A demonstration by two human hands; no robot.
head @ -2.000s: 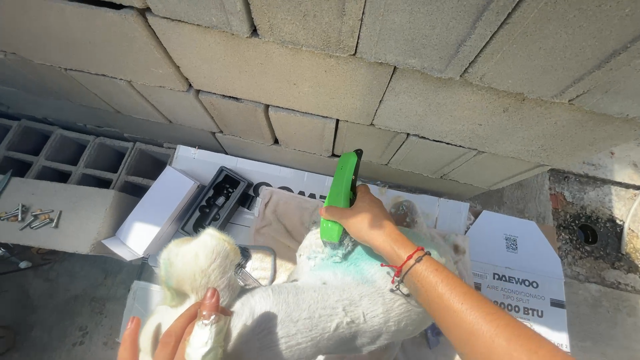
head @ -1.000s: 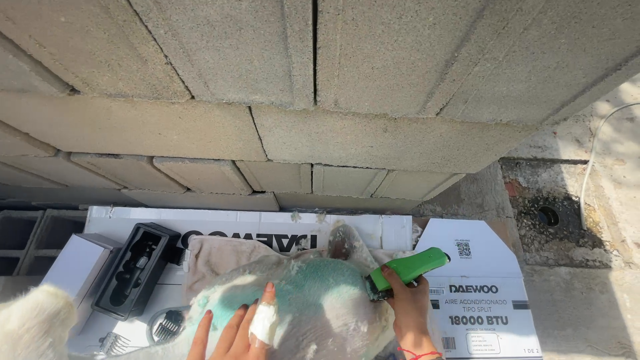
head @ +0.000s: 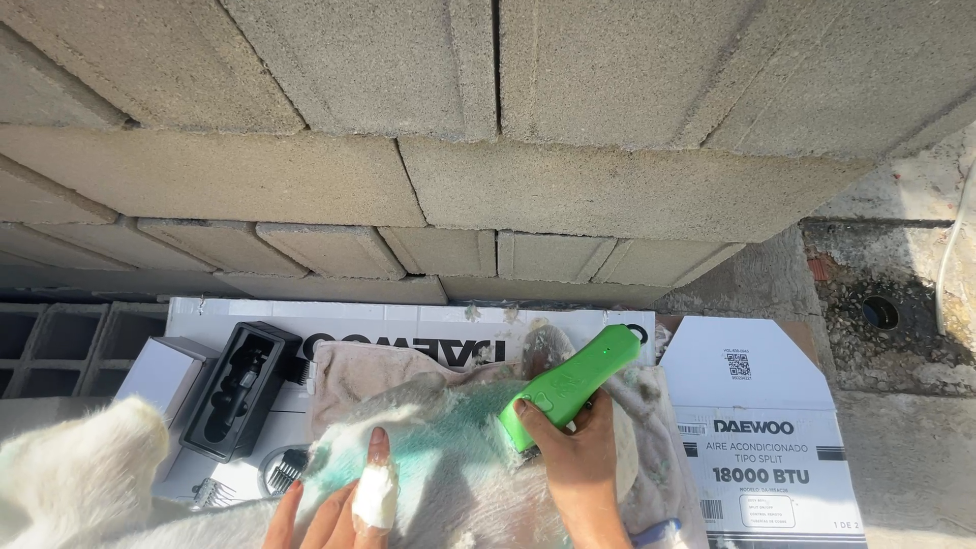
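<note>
A white-furred animal, partly shaved and stained turquoise, lies on a pinkish towel. My right hand grips a green electric hair clipper, its blade end against the fur. My left hand rests on the animal's body, fingers apart, one fingertip wrapped in white; its lower part is cut off by the frame. The animal's white head or limb shows at the far left; which one I cannot tell. Clipper guard combs lie left of the towel.
A black molded tray and a white box stand at the left on flattened cardboard. Another printed cardboard panel lies right. A concrete block wall rises just behind. Hollow blocks sit far left; a drain hole is at right.
The clipper, at the animal's right side a second ago, is now tilted upward on the fur farther left. My left hand, low on the animal's left part two seconds ago, now lies on its body.
</note>
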